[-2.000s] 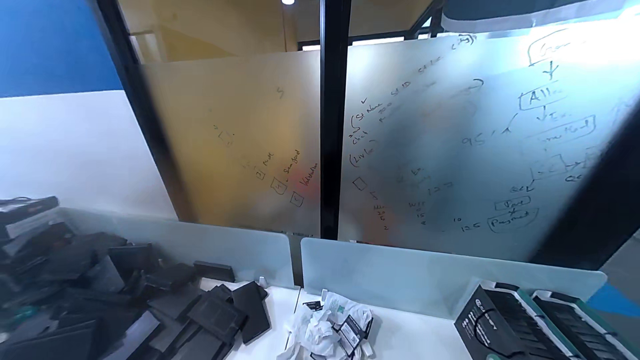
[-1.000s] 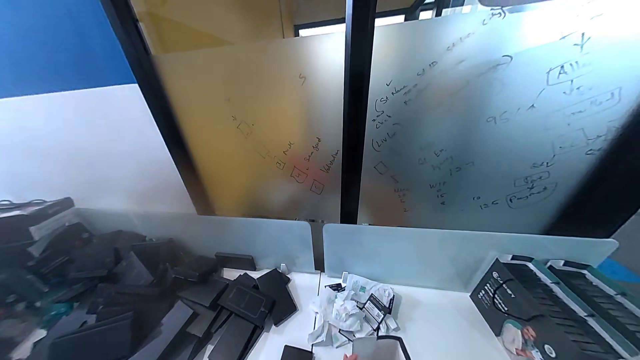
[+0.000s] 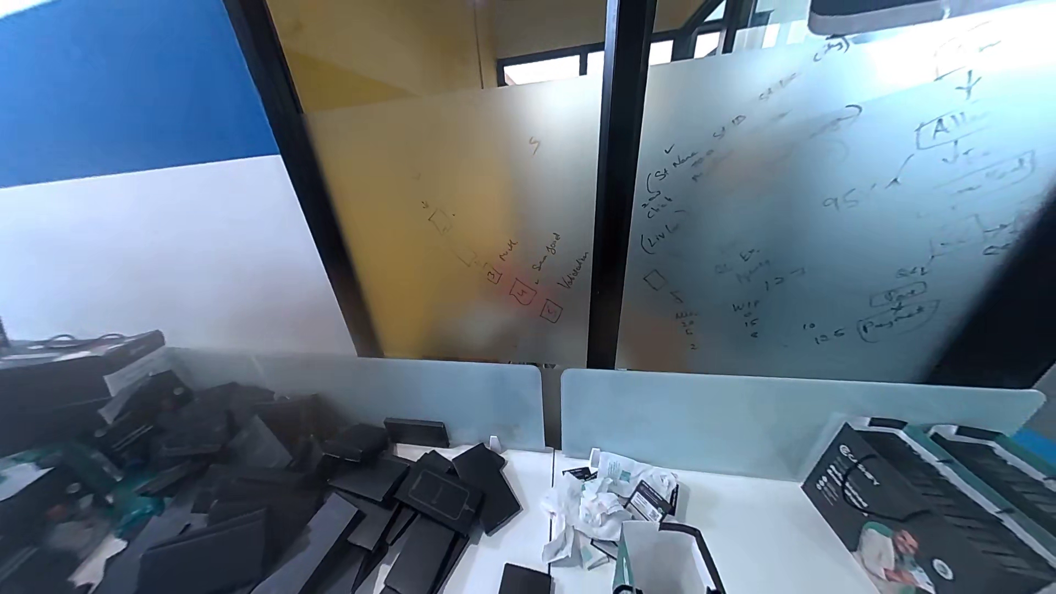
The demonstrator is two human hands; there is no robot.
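Neither of my hands shows in the head view. At the bottom edge, right of the middle, an open paper bag with a white inside and dark trim stands on the white desk. Behind it lies a heap of crumpled white plastic wrappers with a small black printed packet on it. Left of the bag, a black box is cut off by the bottom edge. A large pile of flat black boxes covers the desk's left part.
Black and green printed carry bags stand in rows at the right. A low frosted divider runs along the desk's back. Behind it rises a frosted glass wall with handwriting and black frames.
The open paper bag has come into view at the bottom; two seconds ago it did not show. The view has shifted somewhat.
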